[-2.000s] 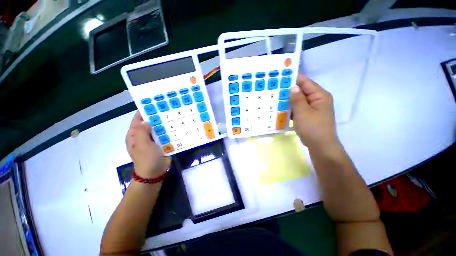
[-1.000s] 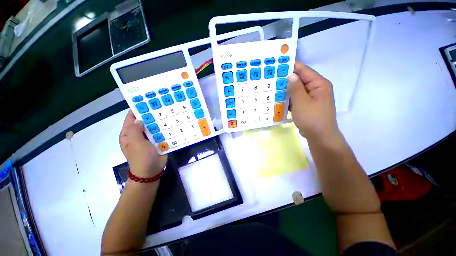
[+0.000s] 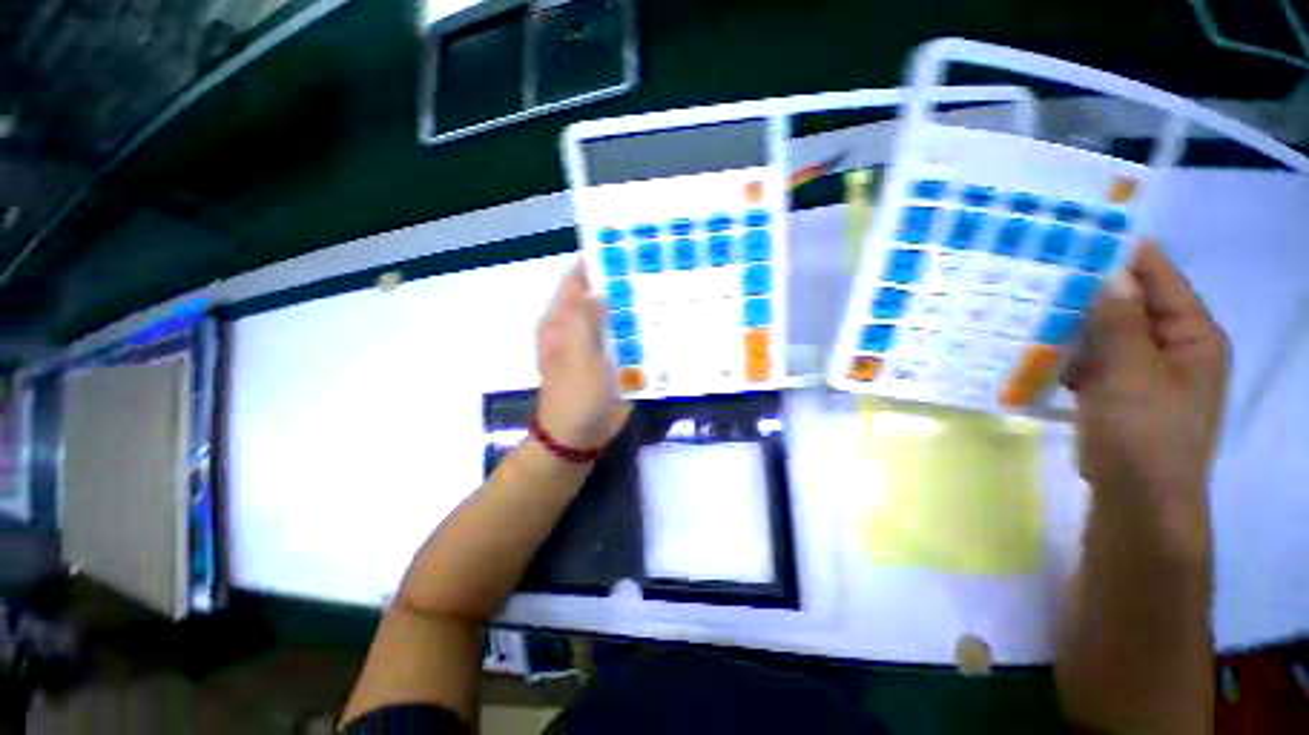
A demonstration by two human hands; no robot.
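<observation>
My left hand (image 3: 577,359) holds a white calculator frame (image 3: 682,323) by its lower left edge, keypad side towards me, with blue and orange keys and a grey display in its top window. My right hand (image 3: 1148,359) is blurred and holds a second calculator frame (image 3: 969,309) by its right side; its slot above the keys is see-through. Both frames are raised above the bench, the right one tilted. The black fixture (image 3: 574,531) lies below the left frame, with a white rectangle showing in it.
A yellow sheet (image 3: 952,495) lies on the white bench (image 3: 345,460) right of the fixture. Another framed unit (image 3: 528,65) lies on the dark green conveyor. Stacked sheets (image 3: 127,481) stand at the far left. Red and yellow wires show behind the left frame.
The view has turned left, so the bench and fixture sit further right. The two frames have moved apart, and the right one has tilted clockwise. Both hands keep their hold.
</observation>
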